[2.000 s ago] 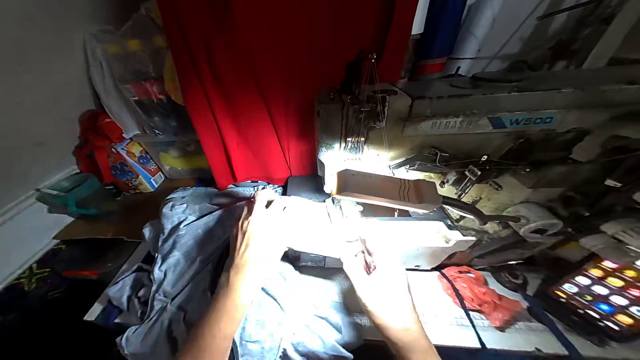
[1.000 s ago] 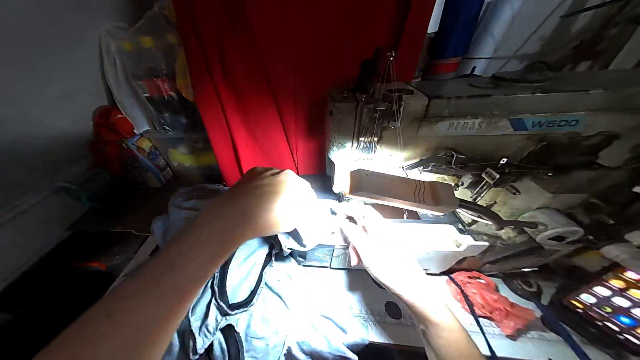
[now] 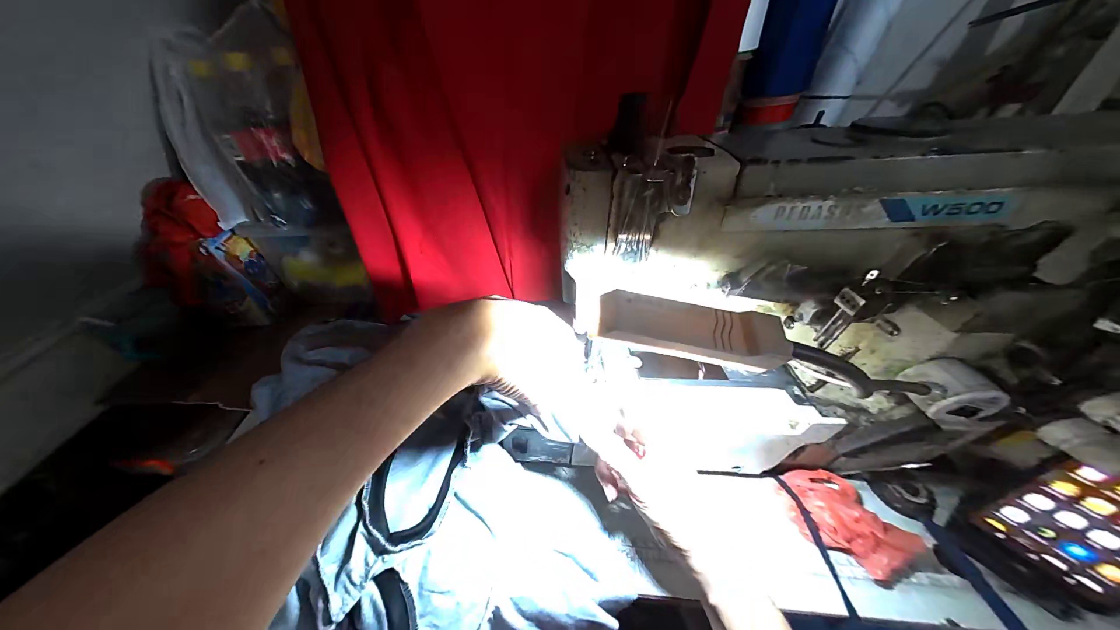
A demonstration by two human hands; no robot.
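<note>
A light blue-grey garment with dark edging hangs over the front of an industrial sewing machine. My left hand reaches across and grips the garment's upper part just left of the needle area. Close to the needle, on the near side, my right hand has its fingers bent; glare washes it out, and whether cloth is between them cannot be told. A beige lamp on a dark flexible neck lights the needle area, which is mostly lost in the glare.
A red plastic bag and a dark blue strip lie on the table at right, beside a phone with a lit screen. A red curtain hangs behind. Bagged bottles and a plastic box stand at left.
My left hand has swung over the garment toward the needle area, its forearm now crossing the lower left. The garment's dark-edged openings, not visible two seconds ago, now show below it.
</note>
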